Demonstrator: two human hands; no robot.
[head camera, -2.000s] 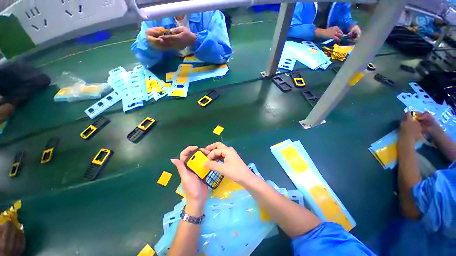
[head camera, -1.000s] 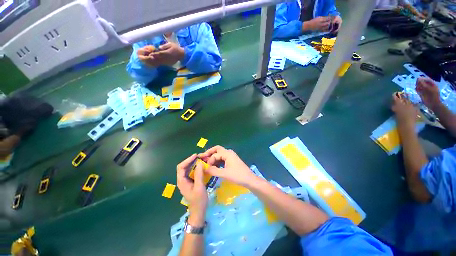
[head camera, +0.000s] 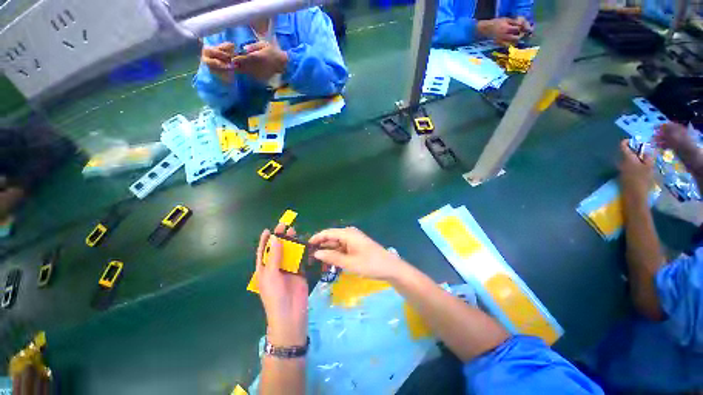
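My left hand (head camera: 279, 297), with a metal watch at the wrist, holds a black phone housing (head camera: 305, 255) above the green surface. A yellow adhesive piece (head camera: 287, 254) covers its upper part, with my left thumb across it. My right hand (head camera: 351, 253) is at the housing's right side with fingers bent; whether its fingertips touch the housing or hold anything cannot be told. Light-blue backing sheets (head camera: 362, 332) with yellow parts lie under my hands. A stack of sticker sheets (head camera: 491, 274) lies to the right.
Housings with yellow frames (head camera: 110, 274) lie on the belt at left. Bare black housings (head camera: 442, 152) lie near a grey post (head camera: 524, 100). A person in blue (head camera: 270, 62) sits opposite, another works at right (head camera: 671, 254). A power-socket strip (head camera: 77, 46) hangs upper left.
My left hand has turned and moved slightly left, showing the yellow piece more openly. My right hand has drawn back from over it to its right side. Housings on the belt have shifted left in view.
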